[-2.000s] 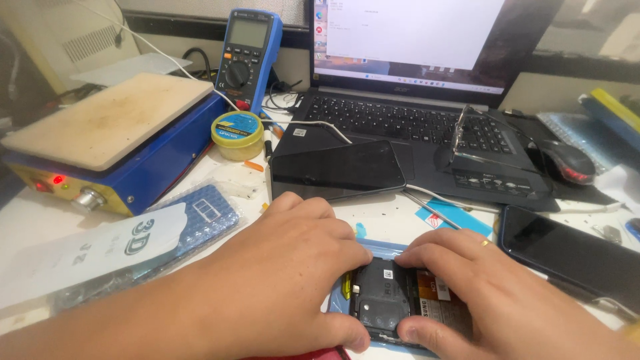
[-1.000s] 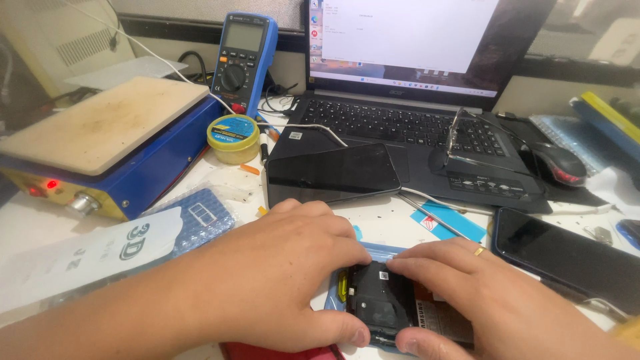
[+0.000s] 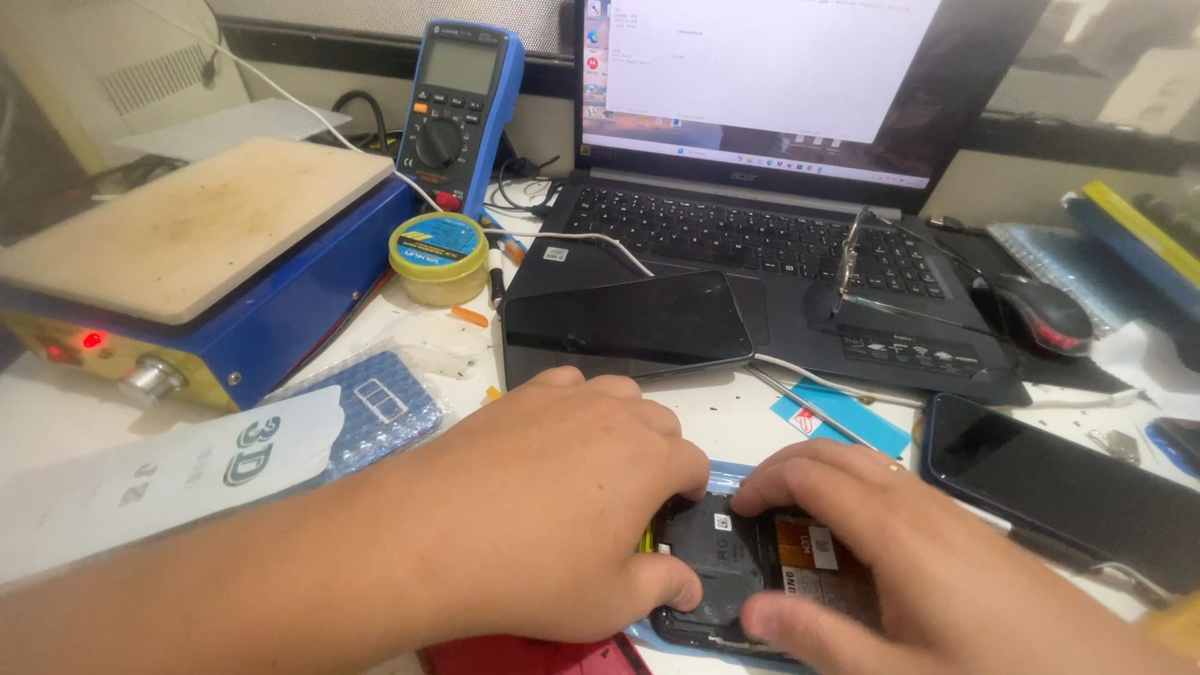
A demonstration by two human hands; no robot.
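An opened smartphone lies on a light blue sheet, its dark inner cover and orange flex cable exposed. My left hand rests over its left end, thumb on the inner cover and fingers at the far edge. My right hand spans the middle and right part, with the thumb near the close edge and the fingertips at the far edge. The phone sits between both hands' fingers. Part of the phone's right end is hidden under my right hand. A red panel lies under my left forearm.
Behind are a dark phone, an Acer laptop with glasses on it, a yellow tub and a blue multimeter. A heating plate and bubble-wrapped package stand left. Another phone and a mouse are right.
My right hand has shifted slightly on the phone, showing more of the orange flex cable than one second ago. My left hand stays at the phone's left end.
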